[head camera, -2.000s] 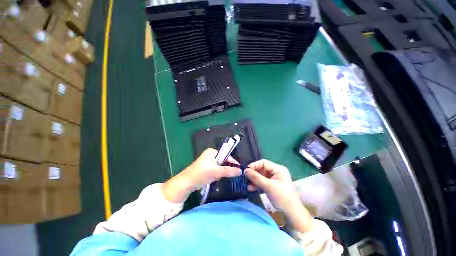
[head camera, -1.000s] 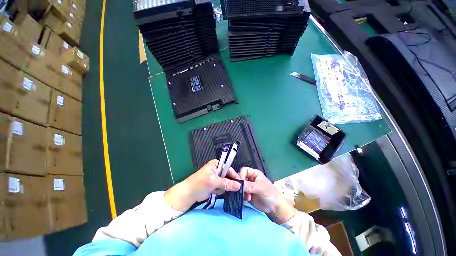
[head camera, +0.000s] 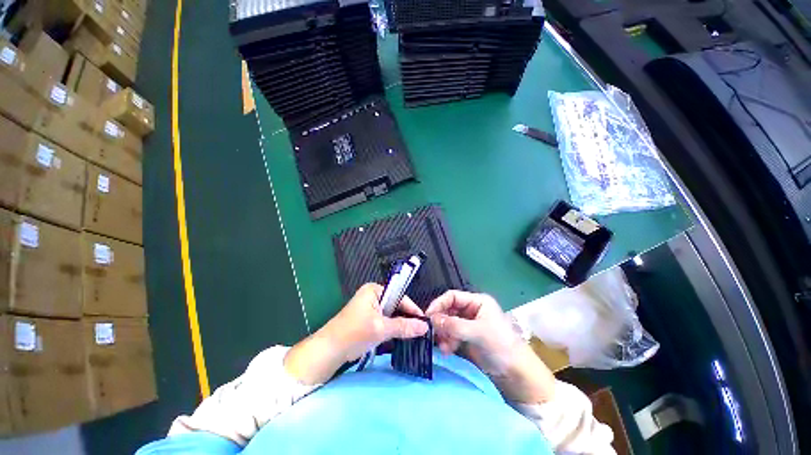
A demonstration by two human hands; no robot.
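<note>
My left hand (head camera: 369, 322) holds white-and-black label strips (head camera: 402, 283) that stick up from its fingers. It also pinches the top of a small dark striped sheet (head camera: 413, 354), which hangs in front of my blue clothing. My right hand (head camera: 467, 322) has its fingertips at the sheet's top right edge; whether a label is between them is too small to tell. A black ribbed cover (head camera: 391, 238) lies on the bench just beyond my hands, partly hidden by them. A second black cover (head camera: 351, 160) lies farther off, flat, with a pale patch mid-panel.
Two tall stacks of black covers (head camera: 307, 75) stand at the bench's far side. A small black box (head camera: 566, 243), a flat clear bag (head camera: 609, 151) and a dark knife-like bar (head camera: 536, 134) lie at right. A crumpled bag (head camera: 605, 324) hangs below the bench edge. Cartons (head camera: 53, 267) stand left.
The small dark sheet has come upright between my hands since the earliest frame. In the last second my right hand has shifted slightly at its top edge. The view has moved a little.
</note>
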